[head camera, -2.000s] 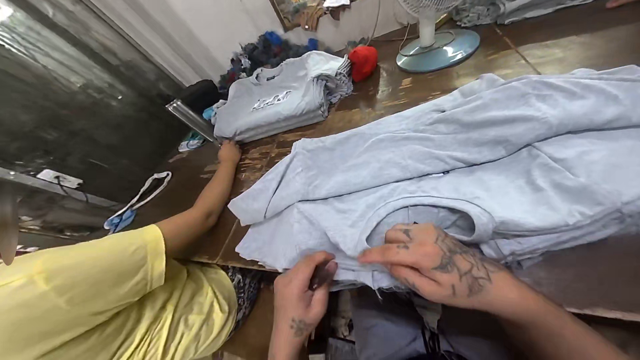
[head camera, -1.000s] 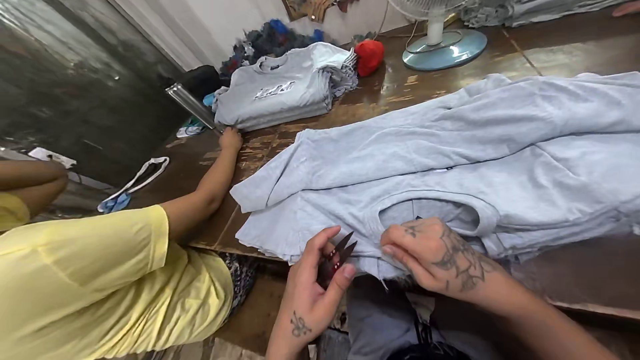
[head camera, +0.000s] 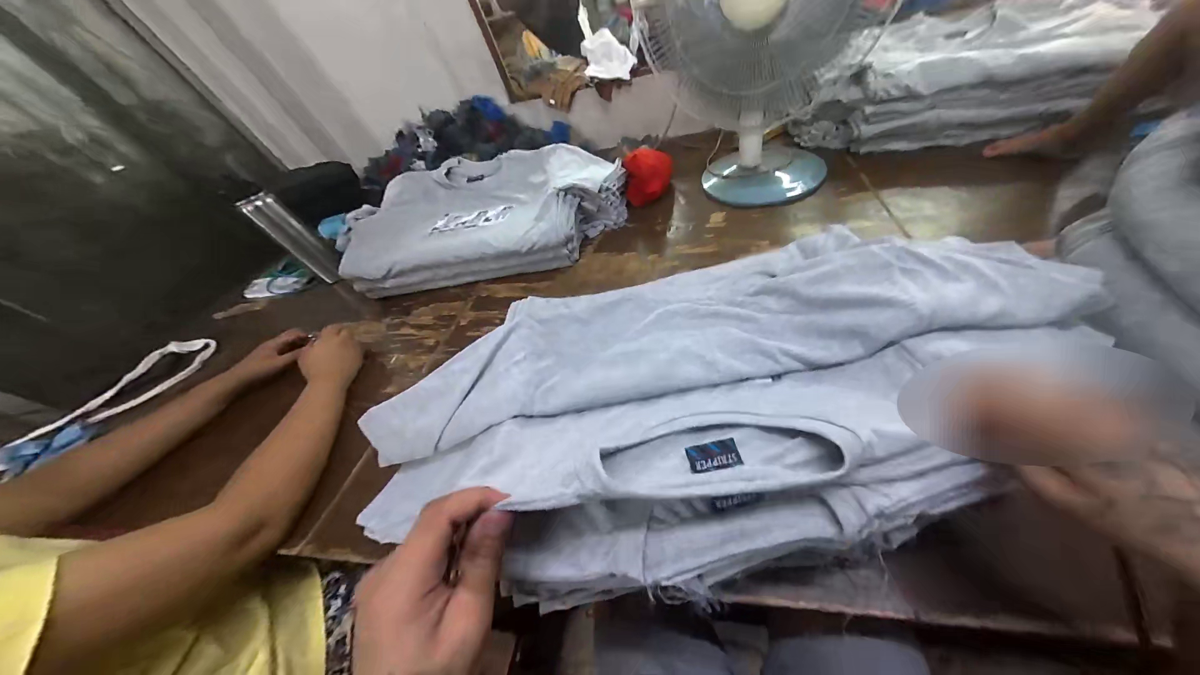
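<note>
A pale grey T-shirt (head camera: pixel 656 356) lies on top of a stack of similar shirts (head camera: pixel 600 562), its round collar facing me. A dark woven label (head camera: pixel 714 456) shows inside the neck opening. My left hand (head camera: pixel 436 572) pinches the shirt's near shoulder edge between thumb and fingertips, left of the collar. Something dark sits in that hand, mostly hidden by the fingers. Over the right part of the shirts is my right hand (head camera: pixel 1078 431), blurred; whether it holds fabric cannot be seen. Loose threads (head camera: pixel 684 592) hang from the stack's near edge.
Folded printed grey T-shirts (head camera: pixel 469 225) lie at the back left beside a red cloth item (head camera: pixel 648 175). A fan (head camera: pixel 764 178) stands behind the shirts. One person's forearms (head camera: pixel 291 450) rest at left; another person's hand (head camera: pixel 1031 141) is near stacked garments (head camera: pixel 975 94).
My right hand has moved right, away from the collar. My left hand, which showed small dark thread snips a second ago, now pinches the shirt edge. The neck label has come into sight.
</note>
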